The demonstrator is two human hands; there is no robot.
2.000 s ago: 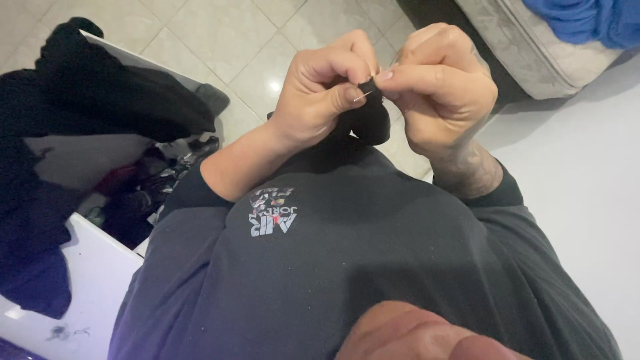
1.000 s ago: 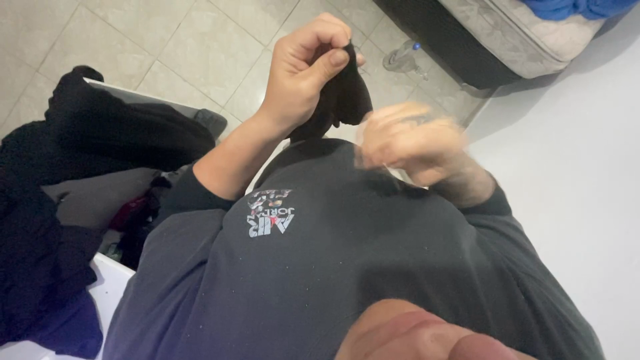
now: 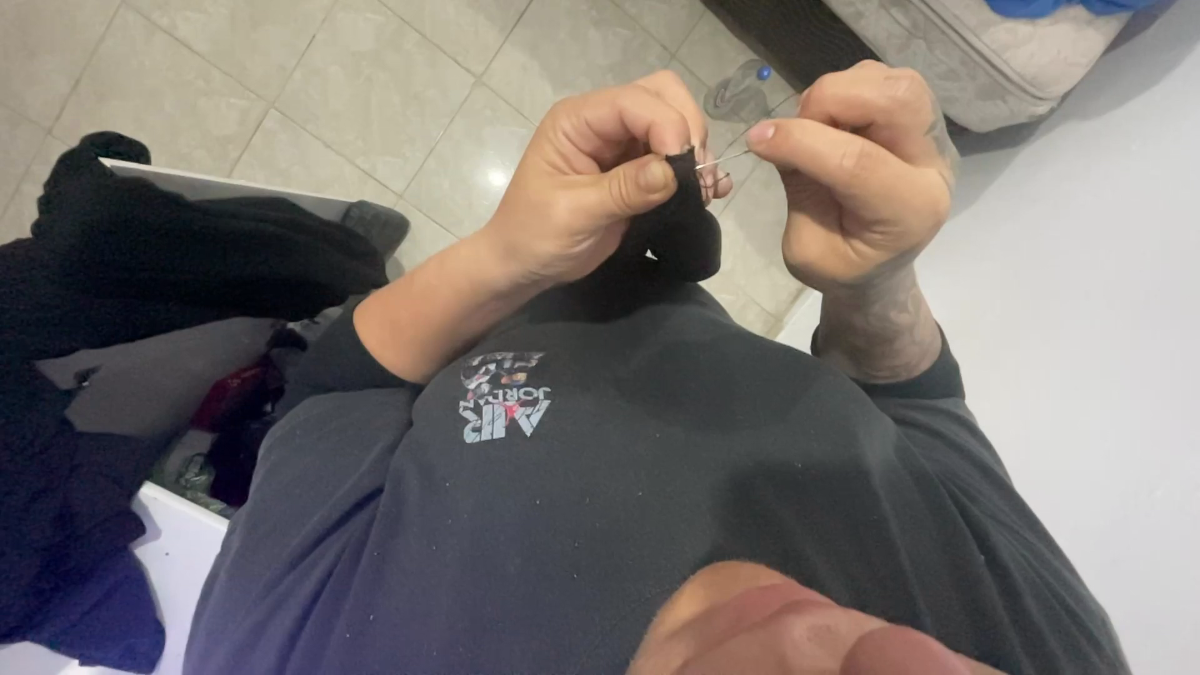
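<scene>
My left hand [image 3: 600, 173] pinches the upper edge of a small black cloth piece [image 3: 689, 234], with the thumb in front and the fingers behind. The cloth hangs down before my chest. A thin sewing needle [image 3: 722, 159] runs between the cloth edge and the fingertips of my right hand [image 3: 867, 178], which grips its far end. Dark thread loops [image 3: 714, 181] show near the needle, close to the left fingertips. Whether the needle's left tip is inside the fabric cannot be told.
Black clothes [image 3: 206, 244] lie over an open white drawer [image 3: 187, 511] at the left, with more garments inside. A bed or mattress [image 3: 975, 56] stands at the upper right, and a clear bottle with a blue cap [image 3: 741, 91] is on the tiled floor [image 3: 375, 84]. A white wall is at the right.
My right hand was blurred and lower, apart from the cloth, one second ago; it has moved up to beside it. The left hand has kept hold of the black cloth.
</scene>
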